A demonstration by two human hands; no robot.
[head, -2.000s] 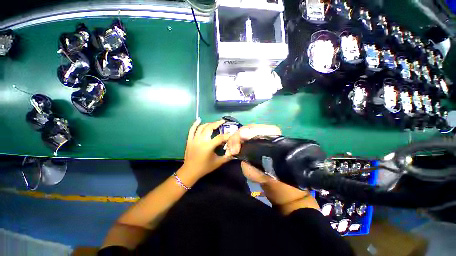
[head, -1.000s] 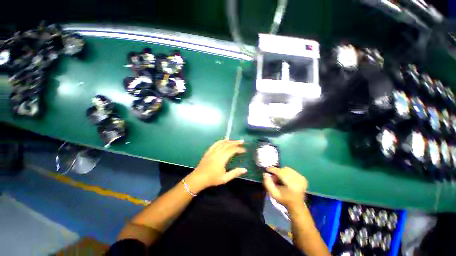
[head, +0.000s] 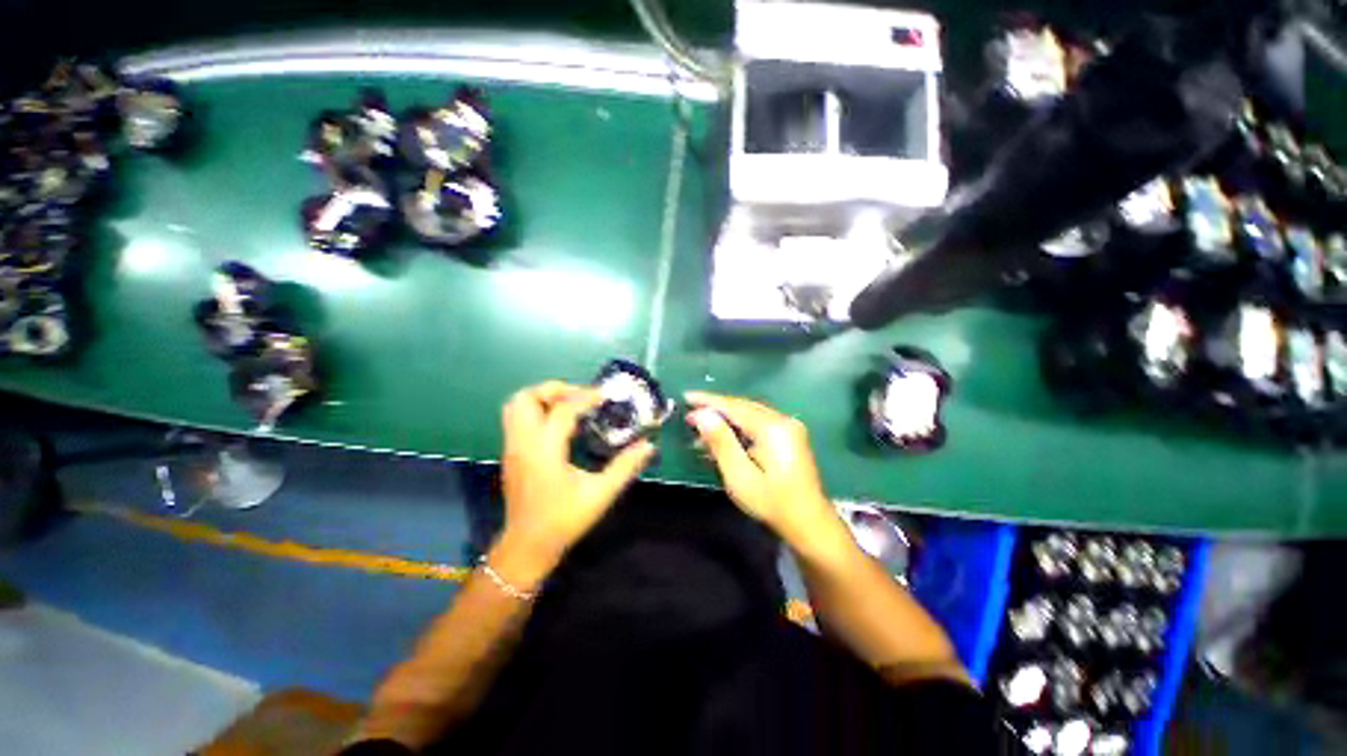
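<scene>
A round black unit (head: 624, 409) with silver parts inside is at the bench's front edge. My left hand (head: 554, 458) holds it by its left side between thumb and fingers. My right hand (head: 758, 455) is just right of it, thumb and fingertips pinched close together; whether something small is between them cannot be told. An assembled unit with a pale top (head: 907, 400) stands alone to the right. The black screwdriver (head: 1034, 170) slants over the front of the white screw feeder (head: 838, 185), untouched.
Loose unfinished units (head: 451, 207) lie in clusters on the green bench at left. Rows of assembled units (head: 1257, 349) fill the right. A blue crate (head: 1177, 650) with units is below the bench edge at right. A pale cable (head: 668, 37) runs behind the feeder.
The screwdriver was let go and is at the feeder. The finished unit now stands alone at right. My left hand has taken hold of another unit; one fewer lies in the left cluster.
</scene>
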